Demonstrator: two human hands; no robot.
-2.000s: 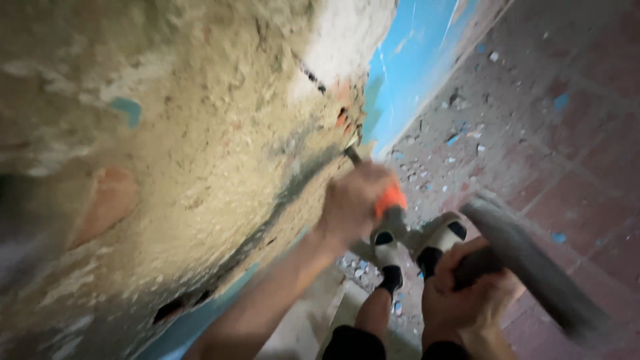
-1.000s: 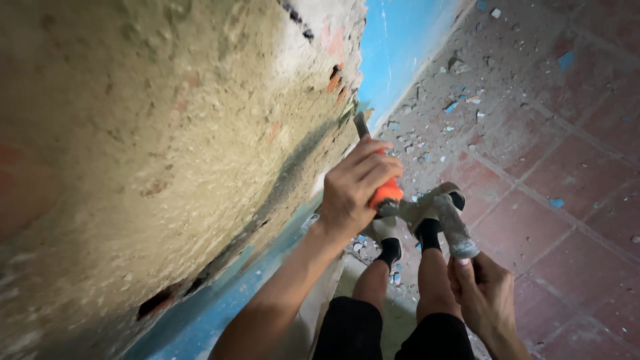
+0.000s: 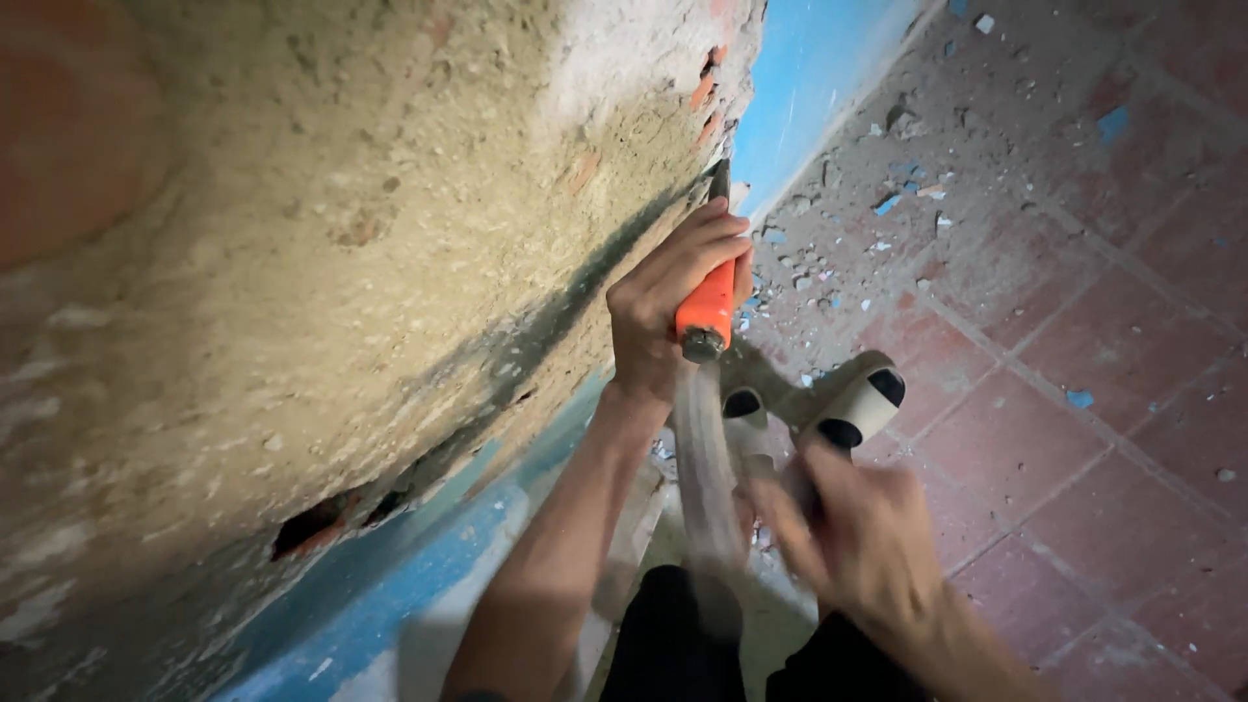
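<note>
My left hand (image 3: pixel 663 292) is closed around a chisel with an orange handle (image 3: pixel 709 297). Its dark metal tip touches the wall where rough, stripped plaster (image 3: pixel 439 195) meets blue paint (image 3: pixel 809 68). My right hand (image 3: pixel 868 536) grips a hammer, blurred by motion. The grey hammer head (image 3: pixel 707 468) is just below the struck end of the chisel, and a gap shows between the two. Most of the hammer's handle is hidden by my right fingers.
Red floor tiles (image 3: pixel 1043 419) lie to the right, with plaster rubble and blue paint chips (image 3: pixel 887 205) along the wall's foot. My feet in light shoes (image 3: pixel 868 400) stand below my hands. Broken holes (image 3: pixel 312 526) show low in the wall.
The hammer in my right hand has moved left, from right of the chisel to just below its handle end. My left hand still holds the chisel at the plaster edge.
</note>
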